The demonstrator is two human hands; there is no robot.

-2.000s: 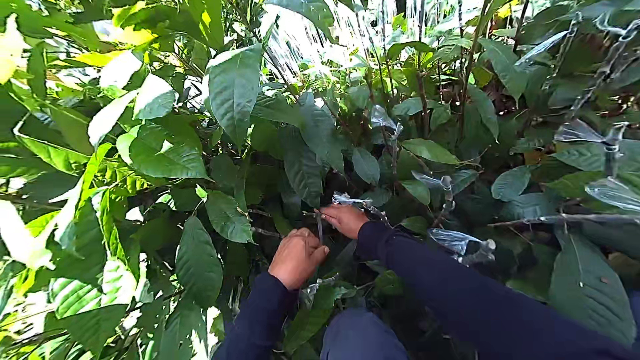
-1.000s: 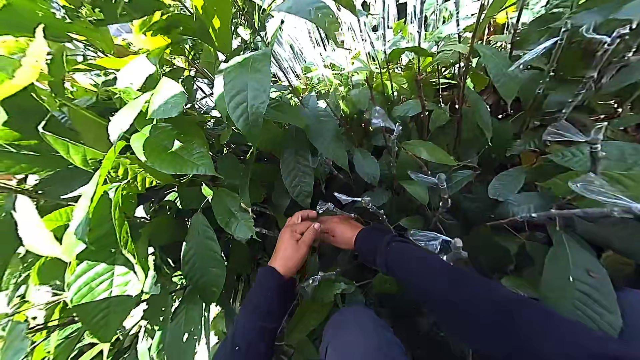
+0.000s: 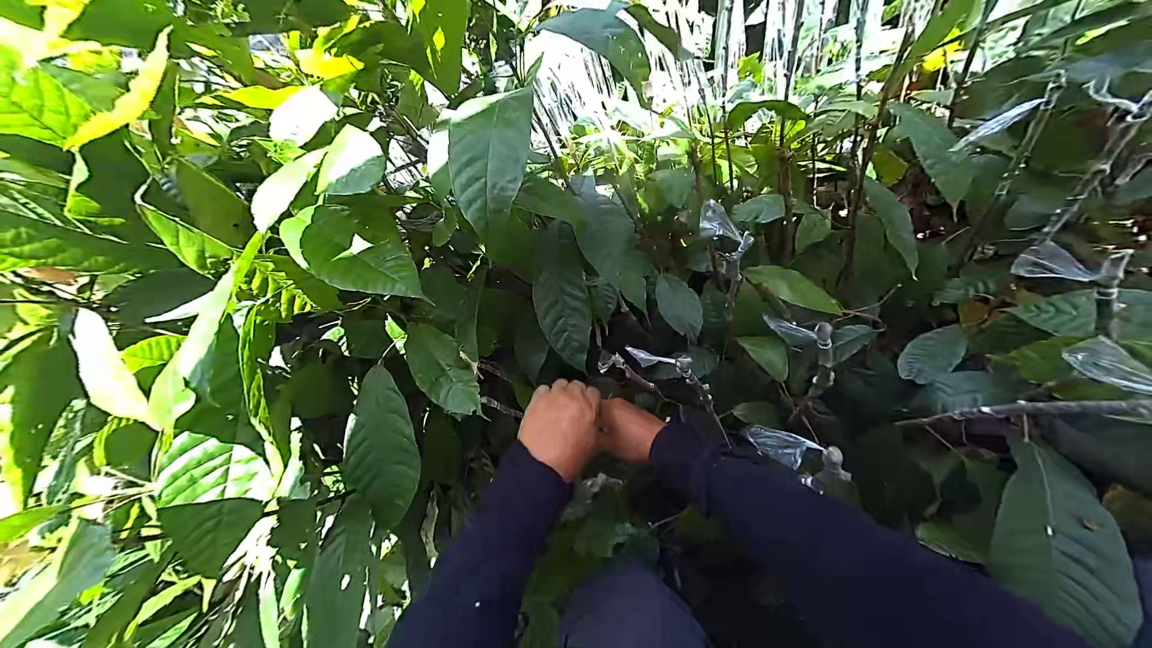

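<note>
My left hand (image 3: 560,427) and my right hand (image 3: 628,429) meet low among the leafy stems, near the middle of the view. The back of the left hand faces me with its fingers curled; the right hand's fingers lie behind it. Whatever is between them is hidden. Just above the right hand, a stem tip wrapped in clear plastic film (image 3: 684,367) sticks up with a loose flap of film. A thin stem (image 3: 500,408) lies to the left of the left hand.
More stems wrapped in clear film (image 3: 823,337) stand to the right, one near my right sleeve (image 3: 832,461). A long bare branch (image 3: 1035,409) crosses at the right. Large green leaves (image 3: 382,445) crowd the left side. My knee (image 3: 630,607) is at the bottom.
My left hand has turned and moved up against the right hand, its fingers now curled over. The thin upright piece between the hands two seconds ago is out of sight.
</note>
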